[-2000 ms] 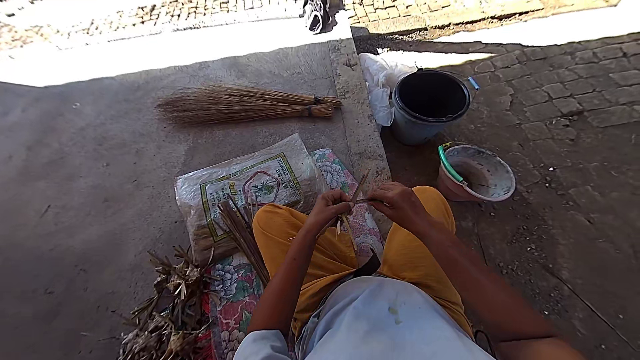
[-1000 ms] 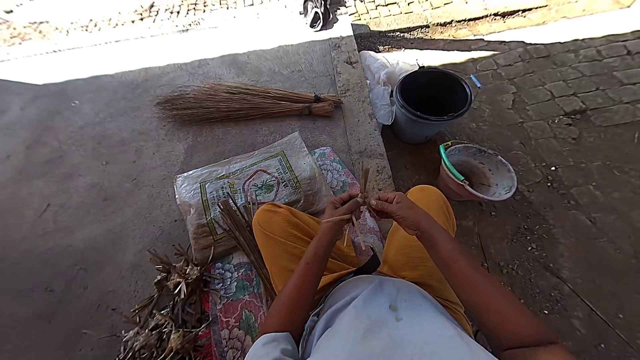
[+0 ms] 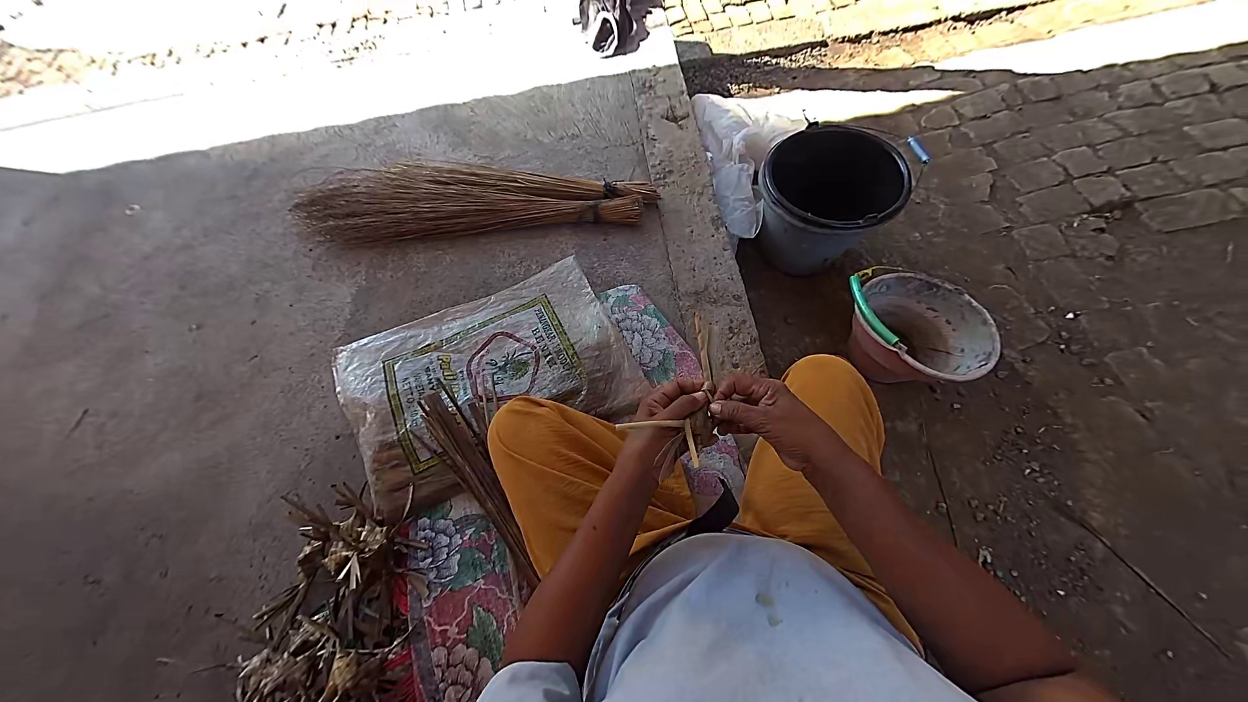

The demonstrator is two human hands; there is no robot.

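Note:
Above my lap, my left hand [image 3: 671, 414] grips several thin dry plant strips [image 3: 690, 439]; one pale strip juts out to the left and another hangs down. My right hand [image 3: 765, 411] meets it with fingertips pinched on the same strips, whose ends stick up between the hands. The fingers hide how the strips cross. Beside my left knee, a bundle of long brown dry strips [image 3: 463, 453] leans against a printed plastic sack [image 3: 487, 361]. Knotted dry leaf pieces [image 3: 336, 595] lie in a heap at lower left.
Two tied bundles of thin stiff bristles [image 3: 468, 203] lie on the concrete ahead. Past the raised concrete edge [image 3: 707, 283] stand a black-lined bucket [image 3: 809, 234], a white plastic bag [image 3: 726, 161] and a smaller pail with a green handle grip [image 3: 951, 327]. A floral cloth [image 3: 468, 604] lies under me.
My hands have drawn close together around the strips. A pale strip that my left hand holds now points out to the left, where two seconds ago it did not show.

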